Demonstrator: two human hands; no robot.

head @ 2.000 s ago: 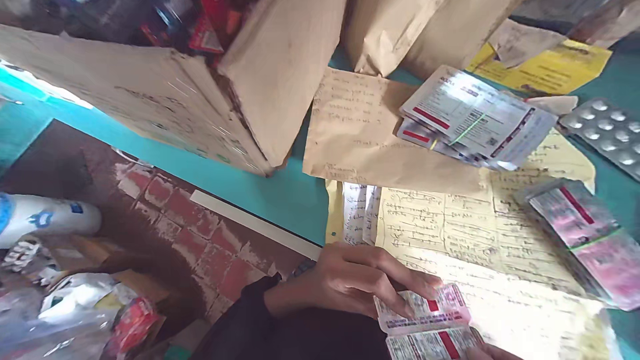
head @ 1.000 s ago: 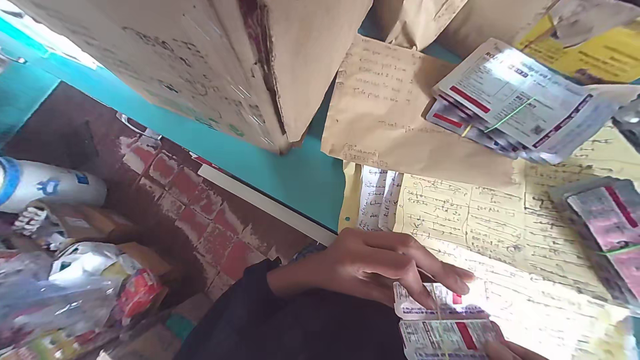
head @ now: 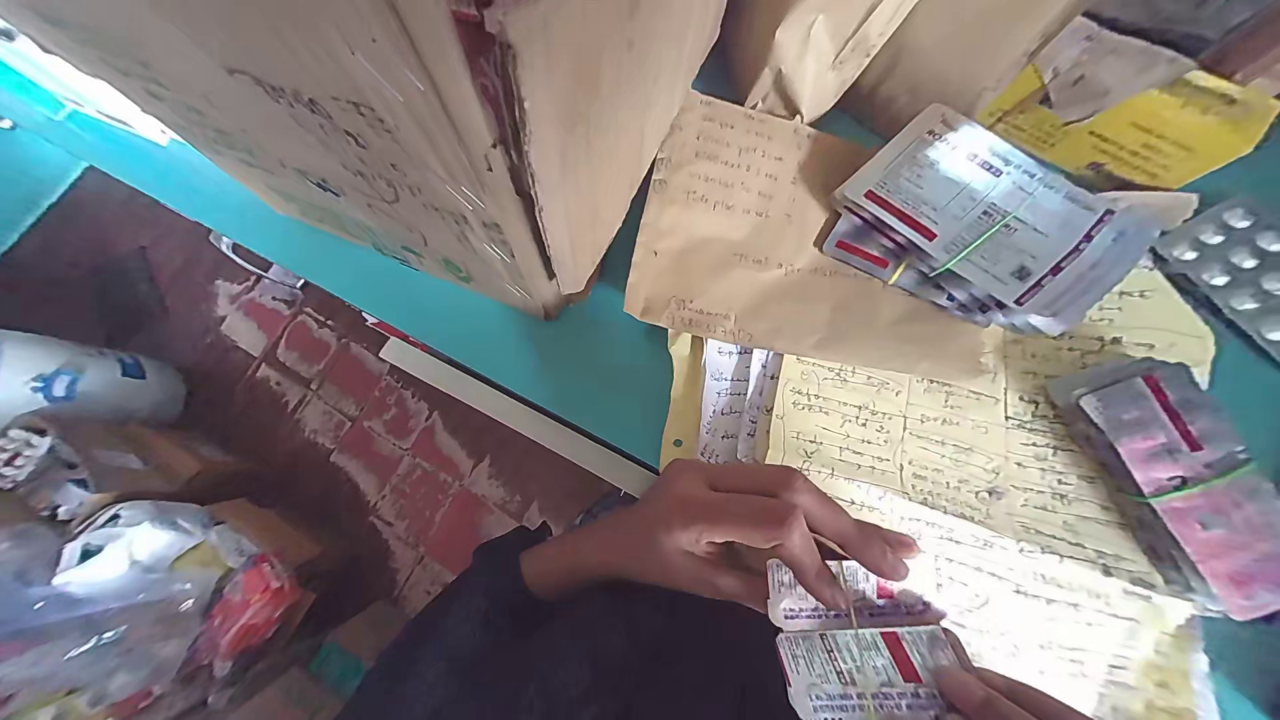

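Near the bottom, a small bundle of foil blister strips is held between both hands above handwritten papers. My left hand has its fingers at the upper strip, with a thin rubber band stretched around them and across the bundle. Only the fingers of my right hand show, gripping the bundle's lower right edge. Beyond lies a brown paper envelope with handwriting, and on it a banded stack of silver medicine strips. A pink and silver banded stack rests on the yellow handwritten sheets at right.
A large cardboard box stands on the turquoise table at upper left. Behind are brown paper bags and a yellow packet; a blister strip lies far right. Below the table edge, plastic bags sit by a red tiled floor.
The rubber band now shows stretched over my left hand's fingers at the bundle. Both hands stay on the strips. The view has shifted slightly.
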